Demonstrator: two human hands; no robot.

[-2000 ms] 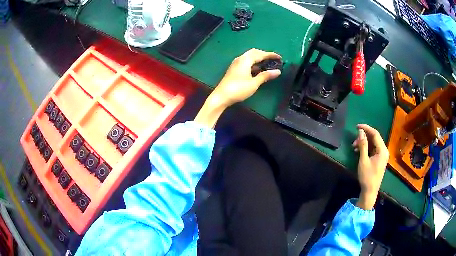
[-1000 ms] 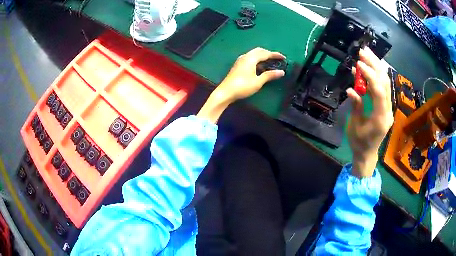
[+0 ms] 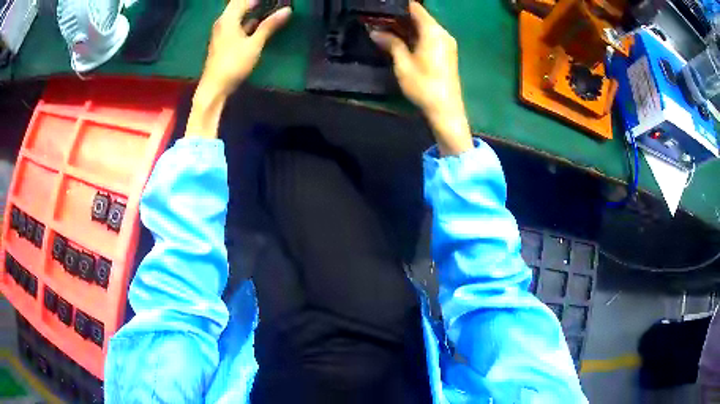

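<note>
The black press fixture (image 3: 347, 72) is at the top edge in the head view, with its upper part cut off. My left hand (image 3: 235, 49) is left of it, fingers closed round a small black module (image 3: 267, 9), partly hidden by the fingers. My right hand (image 3: 425, 69) is at the fixture's right side. Its thumb and fingers are round a dark part with a reddish patch; whether it grips this or only touches it, I cannot tell. The red clamp handle cannot be made out.
A salmon-red tray (image 3: 101, 112) at left holds rows of black modules. A white fan (image 3: 93, 31) and a flat black rectangle (image 3: 150, 28) are at upper left. The orange fixture (image 3: 545, 75) and blue-and-white box (image 3: 659, 99) are at right. A dark gridded tray (image 3: 562, 272) lies low at right.
The view has turned downward and to the right. My right hand has left the red handle and is now lower on the fixture. My left hand still holds a black module, left of the fixture.
</note>
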